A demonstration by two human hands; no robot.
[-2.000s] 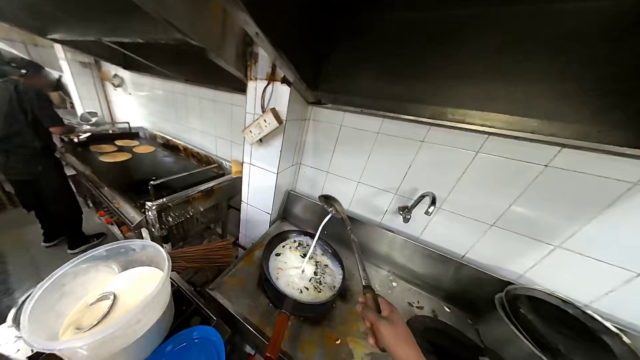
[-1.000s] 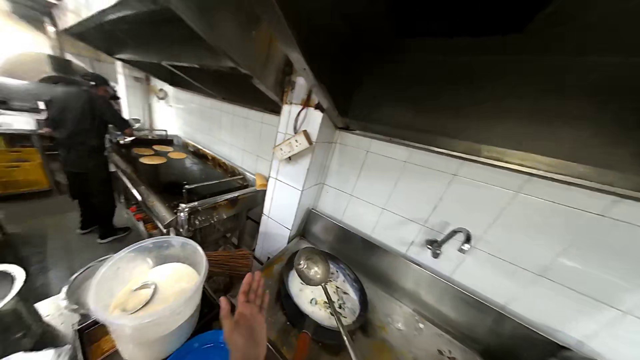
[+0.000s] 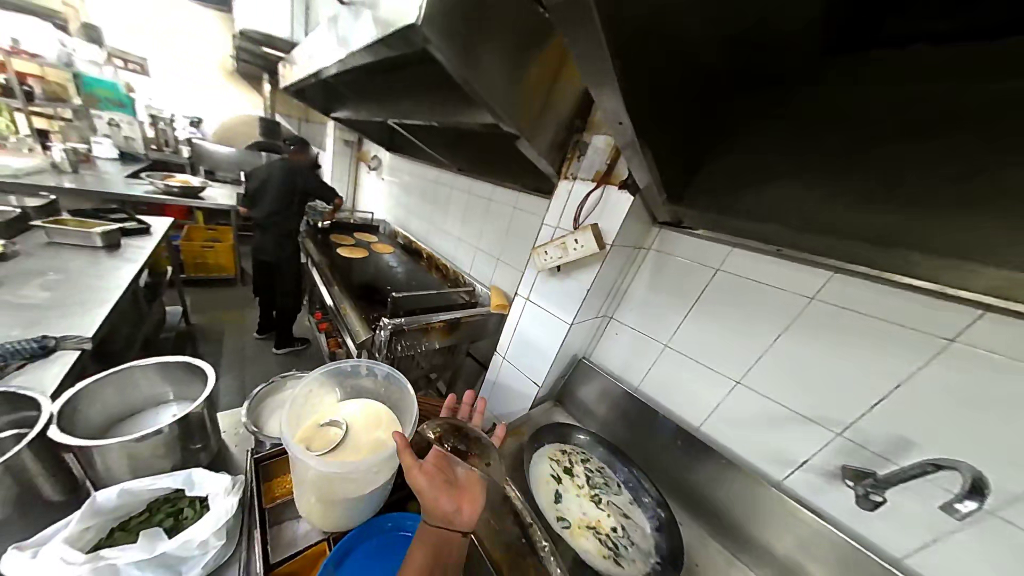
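Note:
My left hand (image 3: 450, 480) is raised palm up with its fingers spread, between a translucent plastic tub (image 3: 348, 480) and a dark frying pan (image 3: 676, 528). A metal ladle (image 3: 464, 448) crosses in front of its palm and fingers; whether they touch I cannot tell. The ladle's handle runs down out of the frame, and my right hand is not in view. White liquid with green leaves (image 3: 588, 496) fills much of the pan. Inside the tub, a metal spoon or ladle (image 3: 332, 436) rests in a pale batter-like mixture (image 3: 372, 428).
A blue plastic lid or dish (image 3: 372, 548) lies below the tub. Left of it are a spice box (image 3: 280, 520), a bag of green leaves (image 3: 152, 520) and a metal pot (image 3: 136, 424). A person in black (image 3: 280, 216) stands by a griddle (image 3: 392, 272). A tap (image 3: 920, 484) juts from the wall.
Two seconds ago my right hand held the ladle's handle over the pan; it has left view. My left hand has come into view, and the ladle's bowl has moved left from the pan. The view has swung left.

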